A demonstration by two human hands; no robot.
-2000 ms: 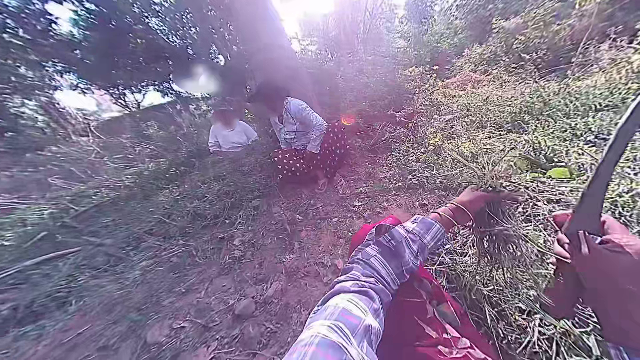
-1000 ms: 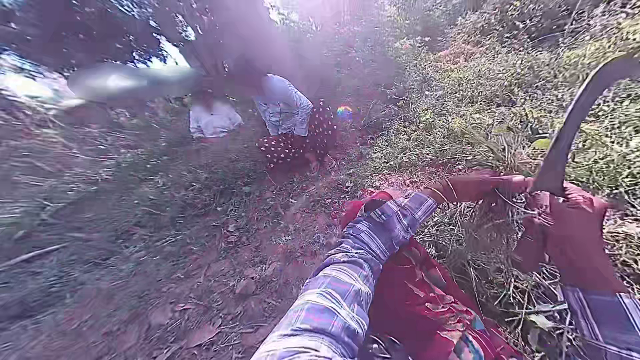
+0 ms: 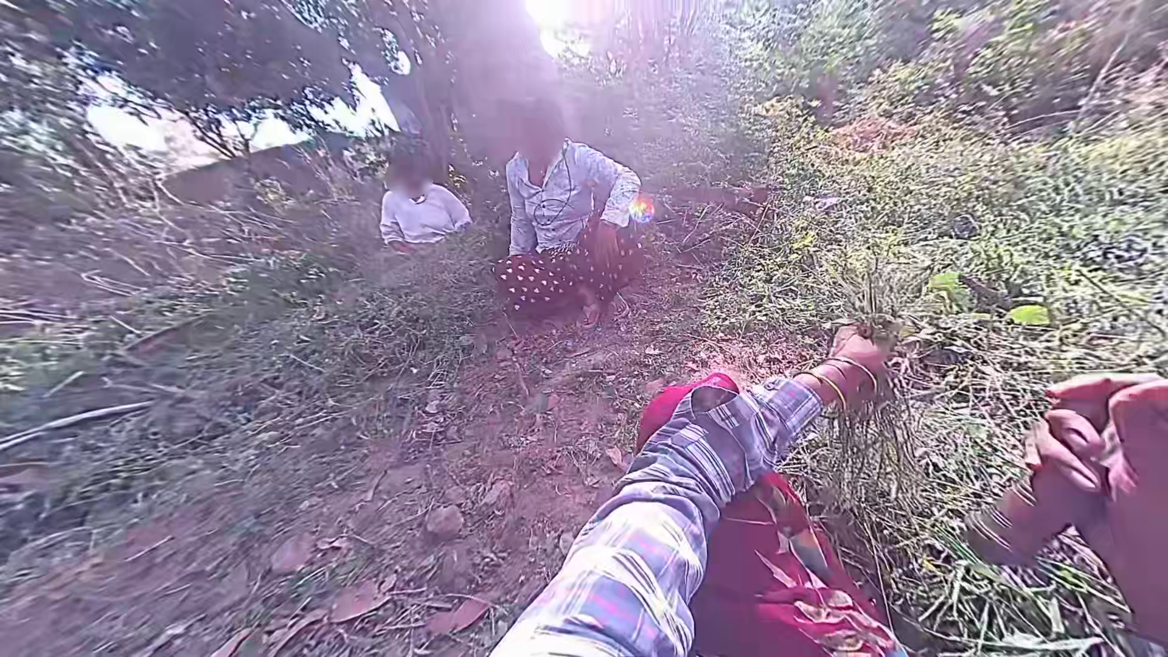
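My left hand [image 3: 860, 354], with bangles at the wrist, is closed around a bunch of cut grass and weeds [image 3: 881, 438] whose stems hang below the fist. At the right edge my right hand [image 3: 1090, 438] grips the thick wooden handle [image 3: 1013, 525] of a sickle, which points down to the left. The sickle's blade is not visible in this frame. Low green weeds lie beneath and beyond both hands.
Two people sit ahead: one in a patterned shirt [image 3: 570, 196] and dotted red cloth, one in a white top [image 3: 424, 215] farther left. Dry leaves and a stone [image 3: 444, 521] lie on the dirt at centre. A stick [image 3: 78, 425] lies left; weeds [image 3: 1004, 228] cover the right.
The hands were close together one second ago and are now apart. The curved blade, seen in both earlier frames, is out of sight. The person in the patterned shirt has straightened up.
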